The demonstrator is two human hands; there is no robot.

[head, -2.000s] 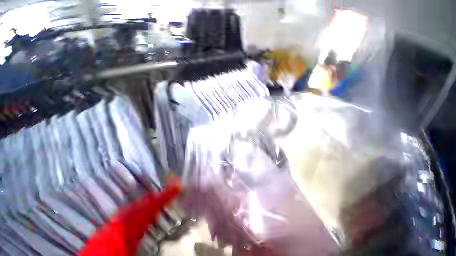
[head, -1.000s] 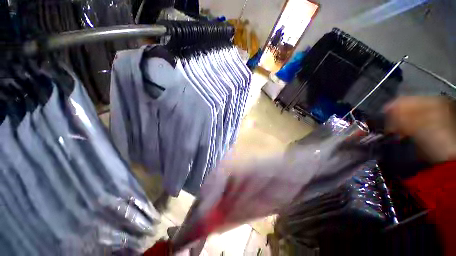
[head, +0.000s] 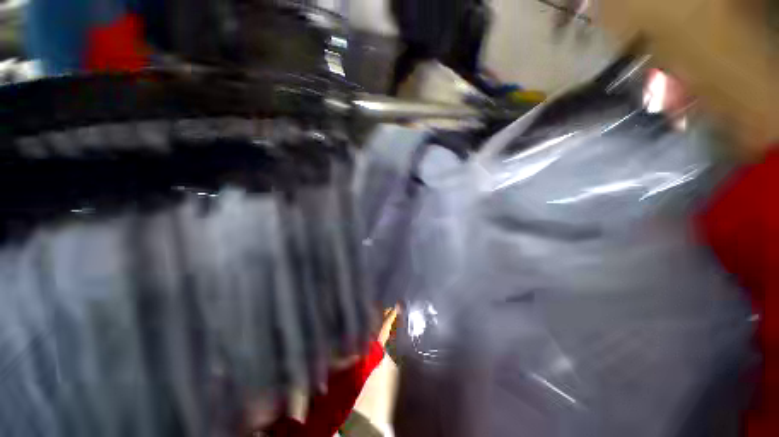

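Note:
A light blue-grey garment under shiny clear film (head: pixel 589 282) fills the right half of the view, blurred and close to me. My right hand (head: pixel 683 77), in a red sleeve, is at the upper right, blurred and cut off by the edge. Its fingers are closed at the garment's top end; the hanger cannot be made out. My left hand (head: pixel 389 326), also red-sleeved, is low in the middle, beside the garment's left edge and mostly hidden. Whether it grips the film or cloth cannot be told.
Many light blue-grey garments (head: pixel 171 290) hang in a row at the left, below dark hangers. A metal rail (head: pixel 410 109) runs behind, with another uncovered garment (head: pixel 389 196) hanging from it. Dark garments (head: pixel 440 34) hang at the back. A red and blue shape is at the upper left.
The view has swung towards the left-hand row. The garment, earlier slanting low across the middle, now hangs large at the right under my raised right hand.

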